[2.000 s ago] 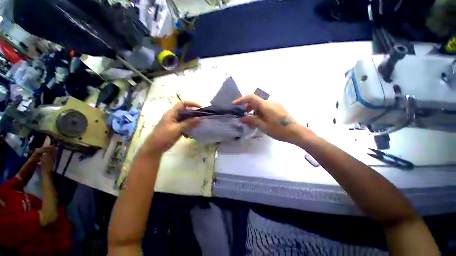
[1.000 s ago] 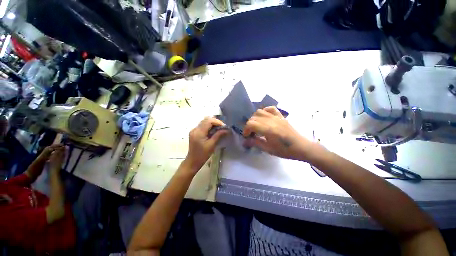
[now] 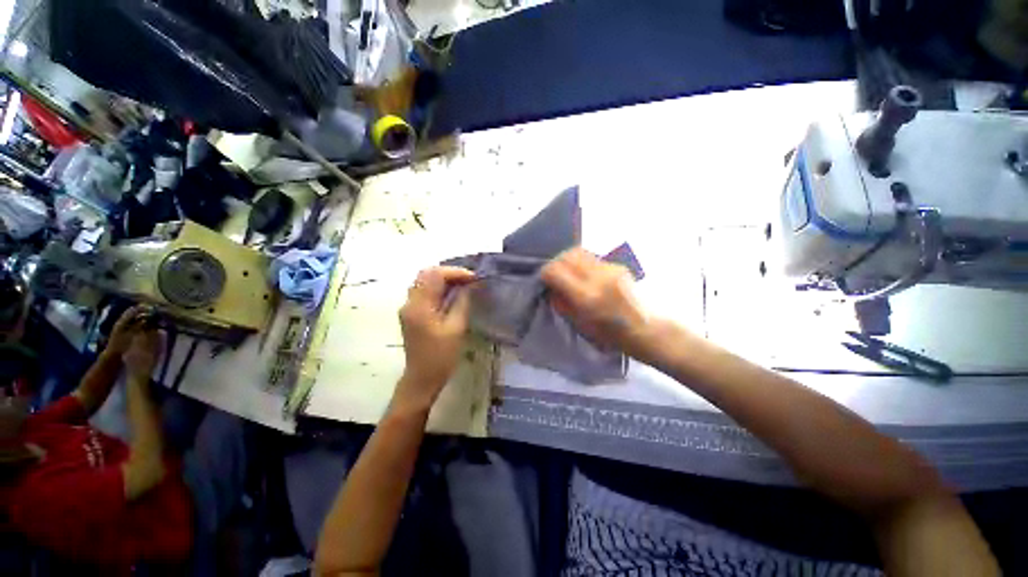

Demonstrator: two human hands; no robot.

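A dark grey fabric panel [image 3: 546,225] with a pointed upper corner is held above the white table, left of the sewing machine. Paler grey fabric [image 3: 569,352] hangs below it toward the front edge. My left hand [image 3: 437,321] grips the left end of the cloth between thumb and fingers. My right hand [image 3: 591,295] grips the cloth near its middle right, slightly blurred. A small dark corner of cloth [image 3: 625,259] shows just beyond my right hand. The fingertips are partly hidden by the cloth.
A white sewing machine [image 3: 840,203] stands at right, with thread snips [image 3: 900,356] in front. A worn cream board [image 3: 378,338] lies left. Yellow tape [image 3: 392,135] is at the back. A yellowish machine [image 3: 186,276] and a person in red [image 3: 102,485] are at far left.
My hands have moved slightly apart, my left hand shifting left. The cloth between them is spread wider, and paler fabric now hangs lower toward the front.
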